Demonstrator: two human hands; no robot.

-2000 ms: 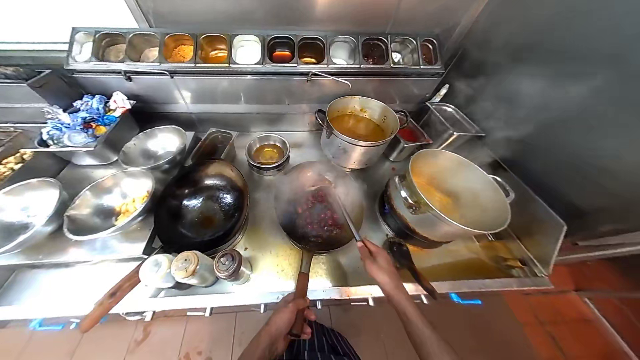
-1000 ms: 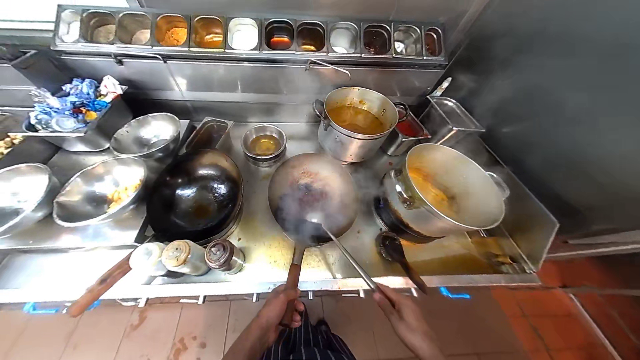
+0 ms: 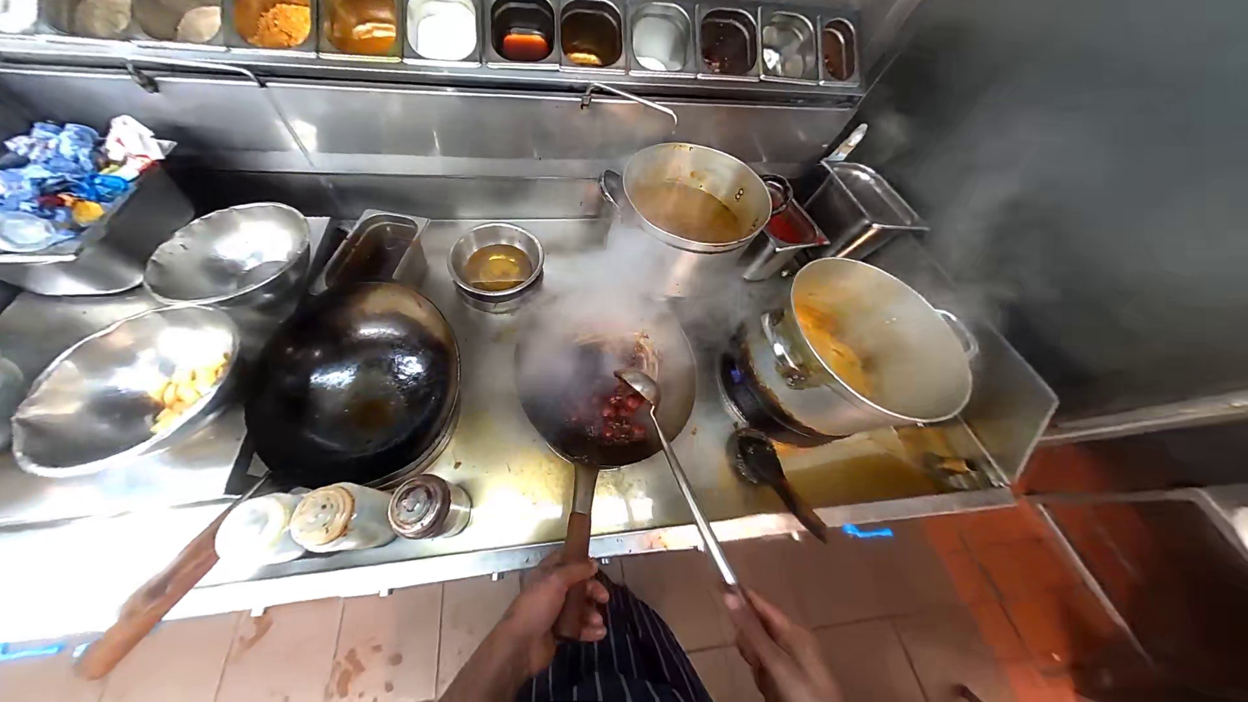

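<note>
My left hand (image 3: 561,604) is closed around the wooden handle of a steaming wok (image 3: 673,409) at the centre of the cooktop. Dark reddish pieces of food (image 3: 619,417) lie in the wok, partly veiled by steam. In my right hand (image 3: 775,639) is the far end of a long metal ladle (image 3: 694,497); its bowl is inside the wok, above the food. The wok's back edge is blurred by steam.
A second, black wok (image 3: 356,390) stands at the left, behind several shaker jars (image 3: 341,515). Two pots, one at the back (image 3: 682,239) and one at the right (image 3: 912,361), hold orange-brown liquid. A dark utensil (image 3: 775,478) overhangs the front edge (image 3: 663,536).
Steam over the wok has thickened since a second ago. The ladle's bowl has shifted from the wok's front part towards its middle right. Both hands have kept their holds.
</note>
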